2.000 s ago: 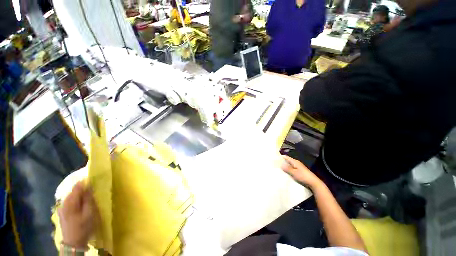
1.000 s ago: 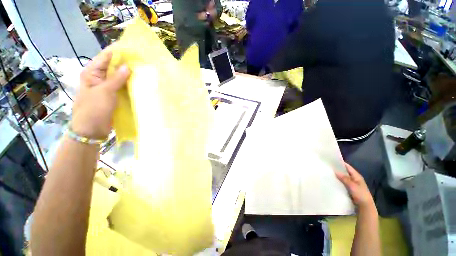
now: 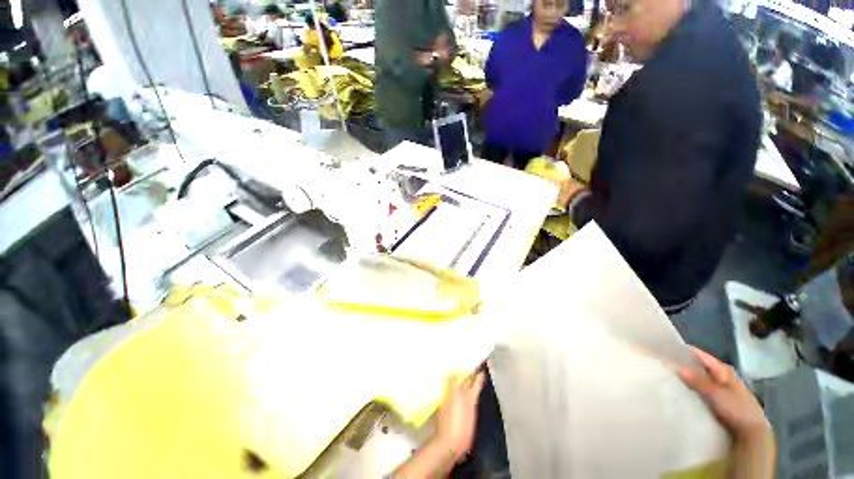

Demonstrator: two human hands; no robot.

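Observation:
A large pale stiff sheet [image 3: 599,365] is raised and tilted at the front right. My right hand [image 3: 726,398] grips its right edge. My left hand [image 3: 457,416] is low in the middle, between the sheet's left edge and the yellow fabric; it is blurred, and whether it grips anything is unclear. A bright yellow fabric panel [image 3: 159,393], partly washed out, lies spread at the front left. Another yellow fold [image 3: 403,297] lies below the machine head. The sewing machine's white arm [image 3: 281,145] reaches over the metal bed [image 3: 290,248].
A dark screen [image 3: 452,143] stands on the white table's far side. A black-edged plate [image 3: 459,229] lies right of the machine head. A person in dark clothing [image 3: 684,140] stands at the right table edge; a person in purple [image 3: 534,84] and one in dark green [image 3: 407,75] stand beyond.
My left hand has come down from holding the yellow panel high at the left; the panel now lies spread. The pale sheet and my right hand have shifted right. The view has turned left.

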